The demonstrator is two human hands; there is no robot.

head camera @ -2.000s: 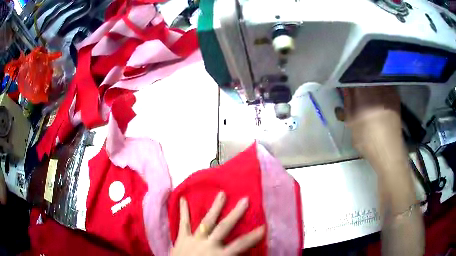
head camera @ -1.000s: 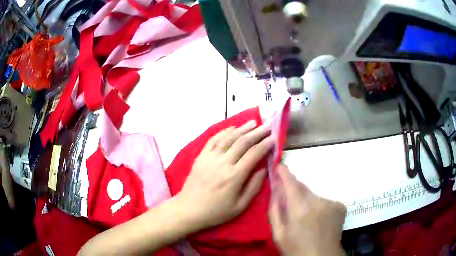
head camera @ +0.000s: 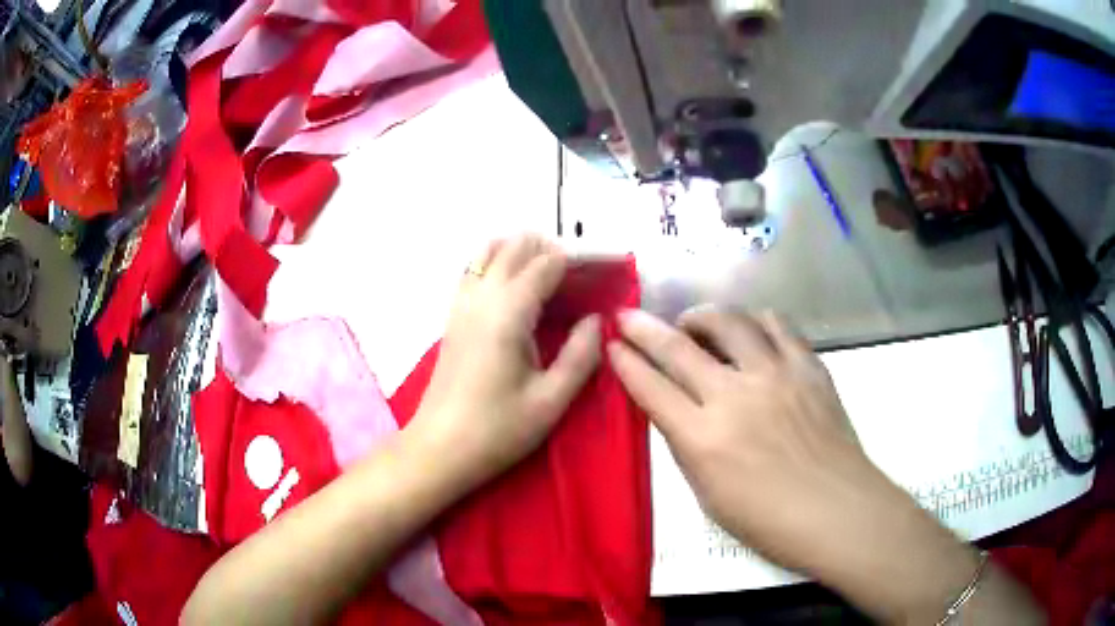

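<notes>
A red garment panel (head camera: 550, 514) lies in front of the sewing machine, its top edge below the presser foot (head camera: 669, 208) and not under it. My left hand (head camera: 501, 355) holds the panel's upper left part between thumb and fingers. My right hand (head camera: 746, 428) pinches the panel's right edge near the top. The fingertips of both hands almost meet. A pink facing strip (head camera: 320, 367) lies along the red panel with a white logo (head camera: 263, 462) at the left. The panel's pink facing is mostly hidden.
Tangled red and pink facing pieces (head camera: 355, 73) lie at upper left, beside an orange-red plastic bag (head camera: 86, 141). A blue pen (head camera: 827, 192), a dark red box (head camera: 948, 184) and black scissors (head camera: 1064, 355) lie right. A person's arm (head camera: 15, 422) shows at the left edge.
My right hand came from behind the machine to the panel. My left hand moved up it. The panel's right edge, earlier showing pink, now shows red and is folded over or turned.
</notes>
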